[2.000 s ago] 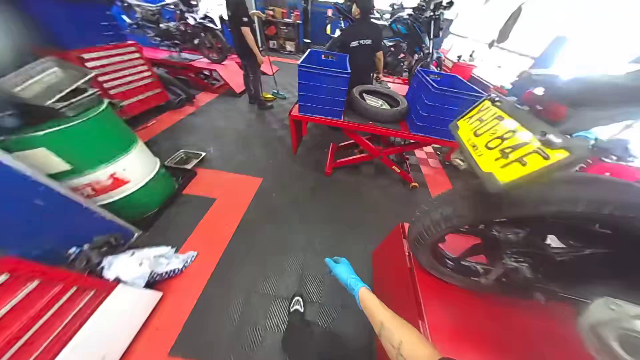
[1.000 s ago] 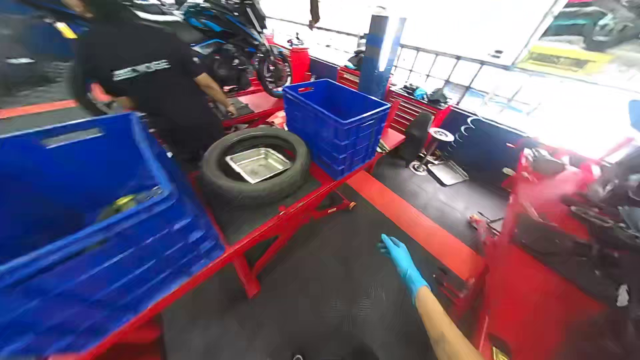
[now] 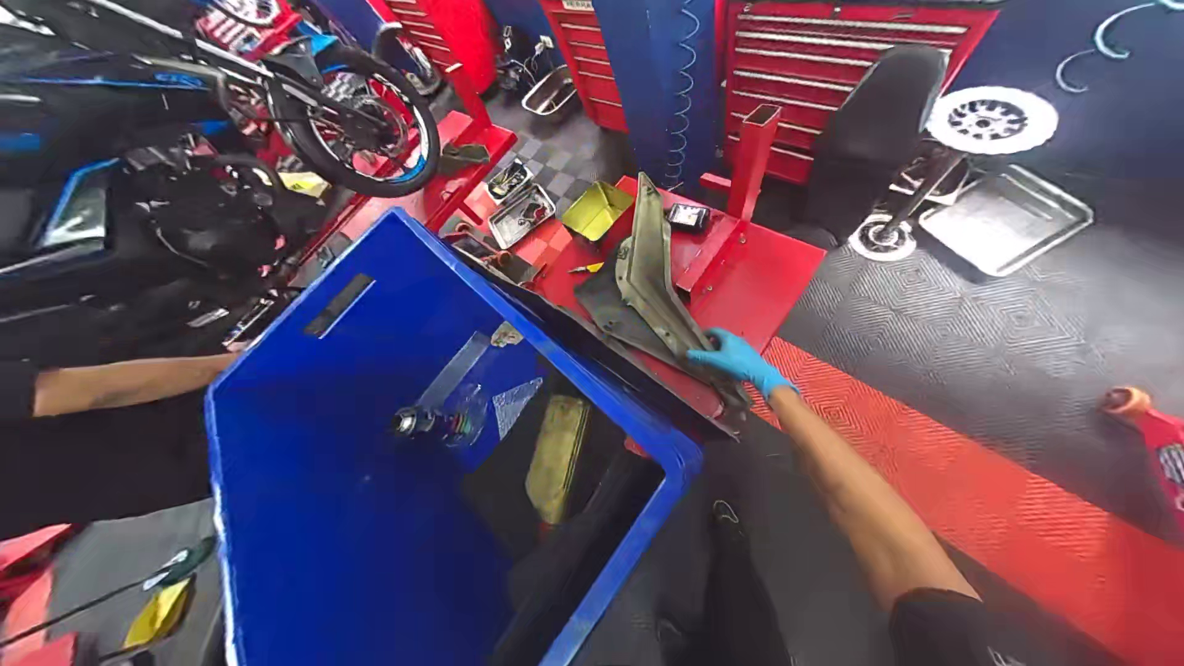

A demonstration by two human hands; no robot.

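Note:
My right hand (image 3: 735, 361), in a light blue glove, has its fingers curled over the lower end of a dusty dark plastic motorcycle panel (image 3: 647, 273). The long panel lies slanted on a red metal lift table (image 3: 763, 287), over another dark, flat piece. Left of it is a large blue plastic crate (image 3: 305, 444) with a yellowish block-shaped part (image 3: 558, 453) and a small metal-tipped part (image 3: 412, 422) inside. My left hand is out of view.
A co-worker's bare forearm (image 3: 129, 382) reaches behind the crate from the left. A yellow tray (image 3: 597, 211) and metal parts trays (image 3: 521, 215) sit beyond the panel. A motorcycle wheel (image 3: 356, 125), red tool cabinets (image 3: 805, 55) and a white-rimmed wheel (image 3: 992, 120) stand farther back.
The view has swung and come close to the blue crate and red table. My right hand, which was apart from everything in the earlier frames, is now on the dark panel.

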